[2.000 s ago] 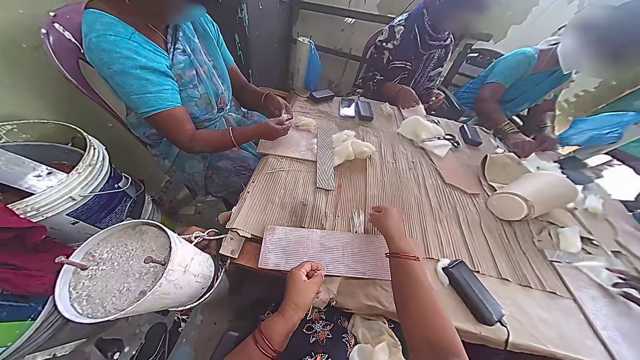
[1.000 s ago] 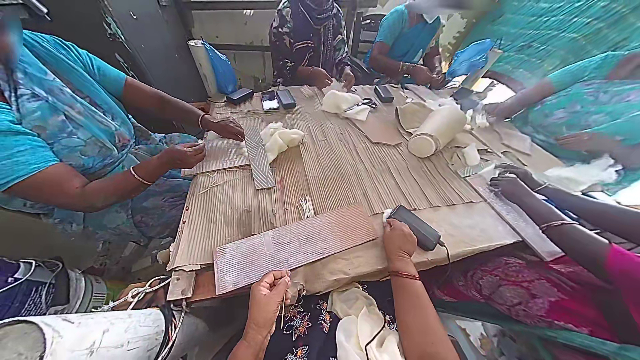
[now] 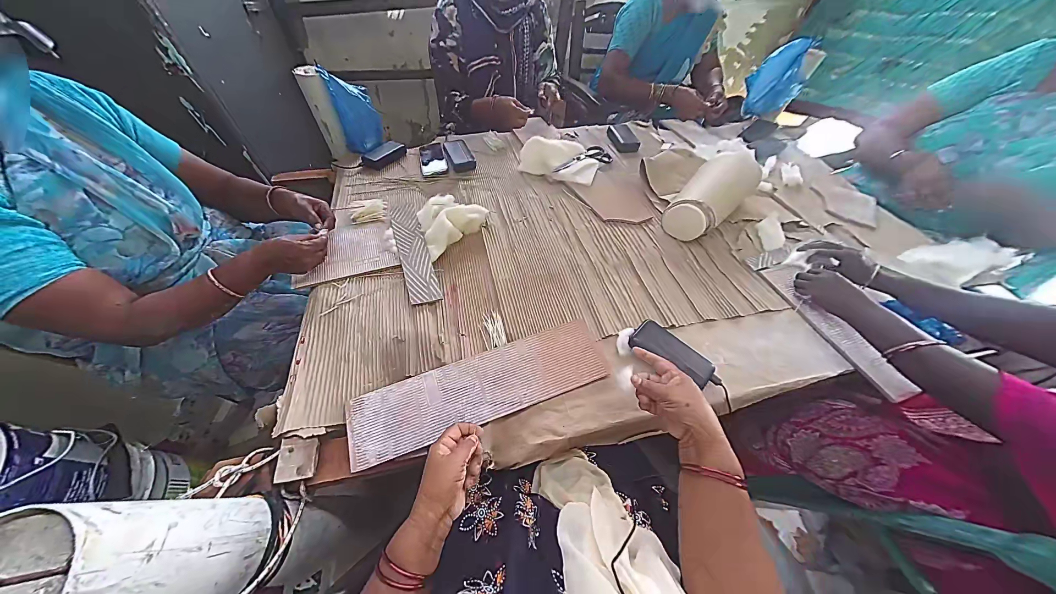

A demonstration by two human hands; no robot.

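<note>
A ridged rectangular board (image 3: 478, 392) lies at the table's near edge. Just in front of its lower edge is my left hand (image 3: 454, 470), thumb and fingertips pinched together; whether something thin is between them cannot be told. My right hand (image 3: 670, 392) is raised with fingers spread, beside a small piece of white cotton (image 3: 625, 341) and a black case (image 3: 672, 353) with a cord. A small bundle of thin pale sticks (image 3: 494, 330) rests behind the board on the corrugated sheet (image 3: 561, 272). Cream cloth (image 3: 606, 528) lies on my lap.
Co-workers' hands work at a board (image 3: 355, 252) on the left and another (image 3: 850, 338) on the right. A patterned strip (image 3: 415, 256), crumpled cloth (image 3: 452, 223), scissors (image 3: 584, 157) and a cream cylindrical container (image 3: 714, 194) lie farther back. A white bucket (image 3: 165, 536) stands at lower left.
The view has swung to the right. My right hand has moved from behind the board to beside the black case, and its fingers have spread. The board now lies slanted.
</note>
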